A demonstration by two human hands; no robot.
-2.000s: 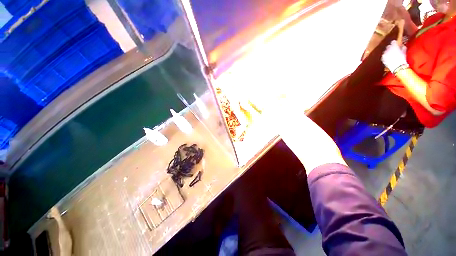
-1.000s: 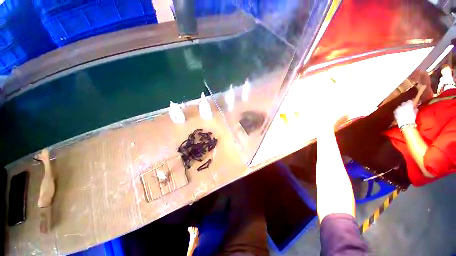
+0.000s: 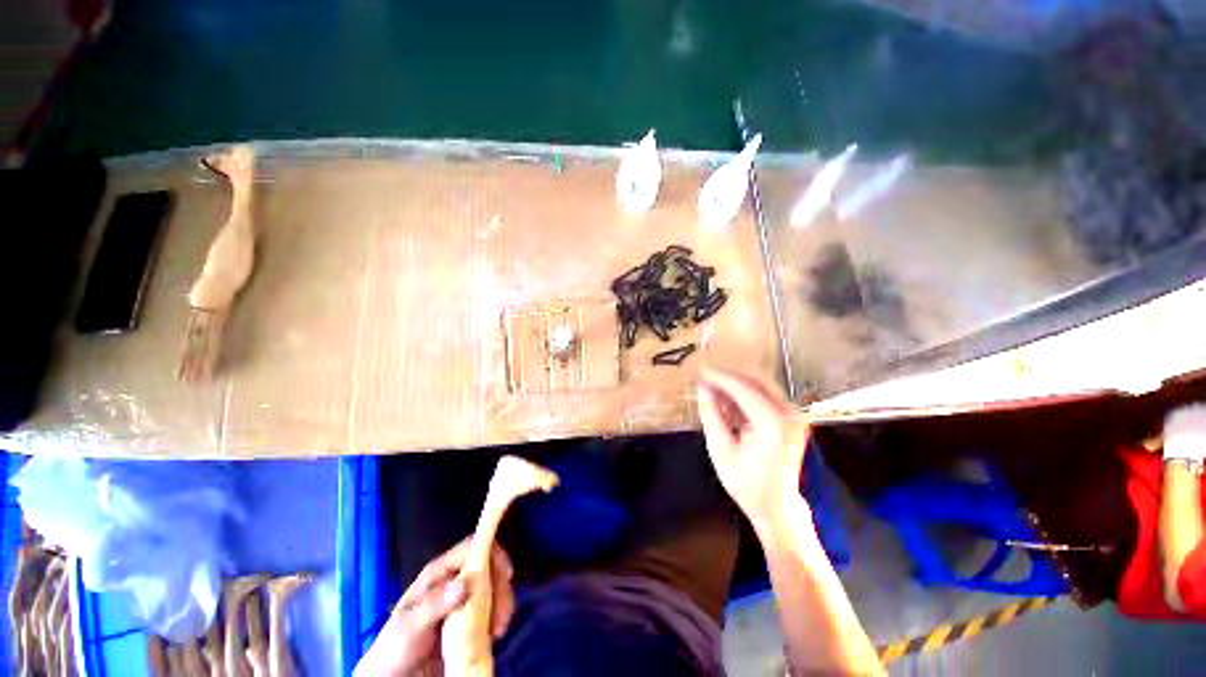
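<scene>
My left hand (image 3: 426,611) is closed around a tan leg-shaped piece (image 3: 492,532), held below the bench edge with its splayed small end up. My right hand (image 3: 757,443) is at the bench edge, fingers bent and thumb near the fingertips; whether it holds anything small cannot be told. A tangled pile of black fittings (image 3: 668,294) lies beyond it, with a single black fitting (image 3: 673,355) just in front of the pile. A cardboard pad (image 3: 526,366) with a whitish glue dab (image 3: 563,340) lies left of the pile. Another leg-shaped piece (image 3: 228,251) lies at the bench's left.
Two white glue bottles (image 3: 640,177) stand behind the pile, by a clear panel showing reflections. A black phone (image 3: 123,261) lies at left. Blue crates (image 3: 347,529) hold leg pieces under a crumpled plastic bag (image 3: 139,529). A co-worker's red sleeve (image 3: 1145,536) and a blue stool (image 3: 946,525) are at right.
The view has swung right-to-left toward the bench. My right hand has come out of the bright booth to the bench edge. My left hand has come into view with the leg piece.
</scene>
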